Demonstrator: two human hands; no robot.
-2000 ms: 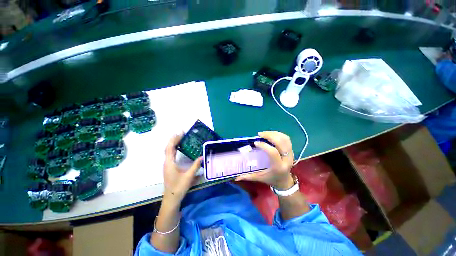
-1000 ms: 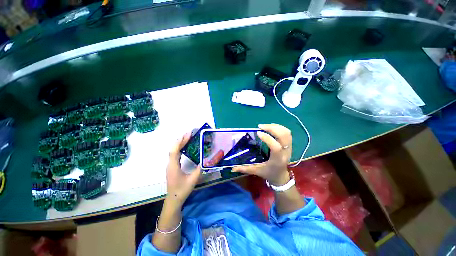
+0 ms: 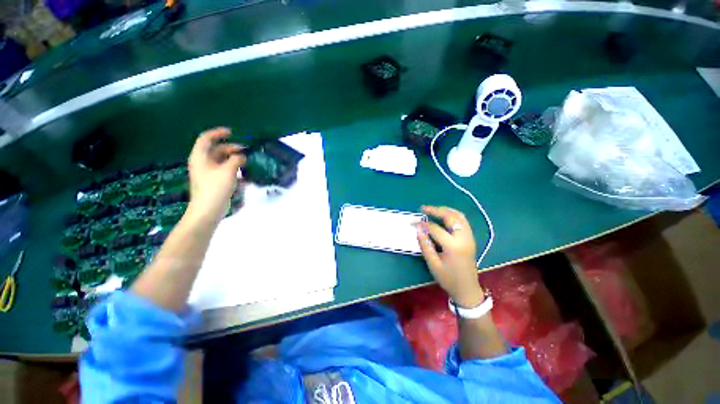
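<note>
My left hand [image 3: 215, 175] is raised over the white sheet [image 3: 272, 260] and holds a black housing [image 3: 271, 164] with a green board in it, by its left side. The housing is slightly blurred. A smartphone [image 3: 379, 229] with a white screen lies flat on the green bench, right of the sheet. My right hand [image 3: 448, 243] is at the phone's right end, with fingertips on or just over its edge; whether it grips the phone I cannot tell. Several green circuit boards [image 3: 103, 230] lie in rows on the sheet's left part, partly hidden by my left arm.
A white handheld fan [image 3: 483, 126] with a cable stands behind the phone, near a white block [image 3: 389, 159]. Black housings [image 3: 383, 75] stand at the back. A clear plastic bag [image 3: 604, 150] lies right, scissors [image 3: 9, 288] far left. Pink bags [image 3: 521, 316] sit in cartons below the edge.
The phone has gone from in front of the housing down to the bench, now with a white screen. My left hand has moved left and away from me with the housing.
</note>
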